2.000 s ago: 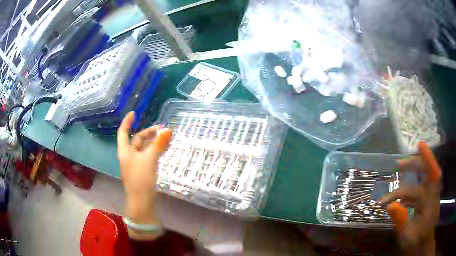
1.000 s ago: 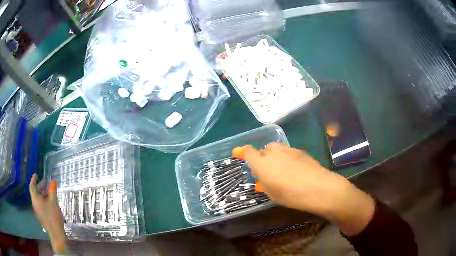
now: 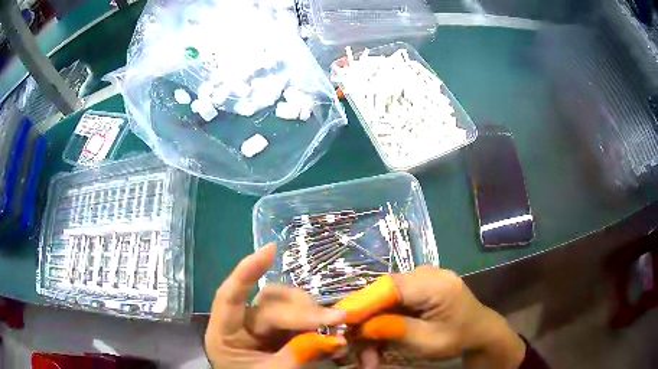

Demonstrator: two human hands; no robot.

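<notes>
My left hand (image 3: 270, 321) and my right hand (image 3: 426, 313) meet at the lower middle, in front of the clear tub of rods (image 3: 325, 252). Orange finger cots cover several fingertips. Between the fingertips they hold a small metal rod (image 3: 333, 330), of which only a short silvery end shows; the rest is hidden by the fingers. The tub holds dark and silver rods with white sections, some lying across the others.
A blister tray (image 3: 112, 241) with filled slots lies at left, a labelled clear box (image 3: 97, 138) behind it. A bag of white caps (image 3: 252, 145), a tub of white sleeves (image 3: 404, 108) and a smartphone (image 3: 500, 187) lie beyond. Blurred ribbed trays (image 3: 613, 94) stand far right.
My left hand has moved right from beside the blister tray, and my right hand has come out of the rod tub. The hands now meet on a small rod.
</notes>
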